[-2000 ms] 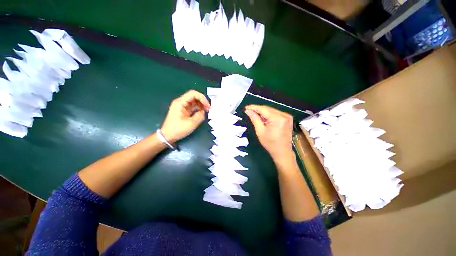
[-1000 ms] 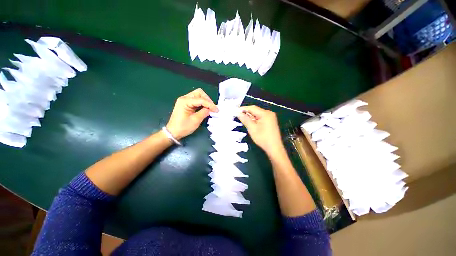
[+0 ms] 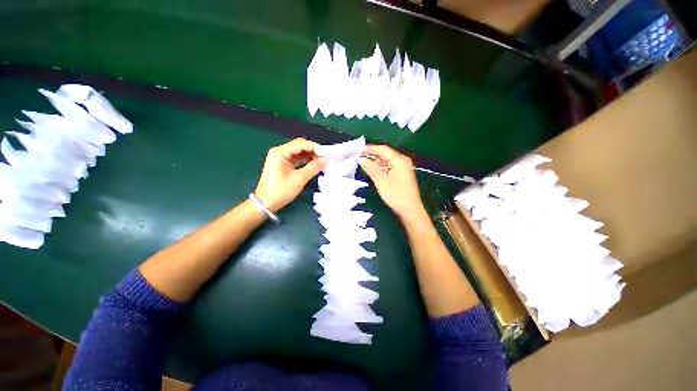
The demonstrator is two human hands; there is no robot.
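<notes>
A working row of white packets (image 3: 345, 260) lies upright on the dark green bench, overlapped like scales. At its far end both hands pinch the top white packet (image 3: 342, 150), one at each side. My left hand (image 3: 289, 174), with a pale band at the wrist, holds its left edge between thumb and fingers. My right hand (image 3: 391, 179) holds its right edge. No wire can be made out at the fingertips.
A waiting stack of packets (image 3: 57, 164) lies at the far left. Another jagged stack (image 3: 373, 88) stands beyond the dark seam. At right, packed rows (image 3: 546, 244) fill part of an open carton (image 3: 649, 183). A gold-brown strip (image 3: 487, 267) lies beside it.
The packet at the row's far end stood up above the fingers; now it is folded down, its top edge lower, between both hands. The hands came in from either side to grip it.
</notes>
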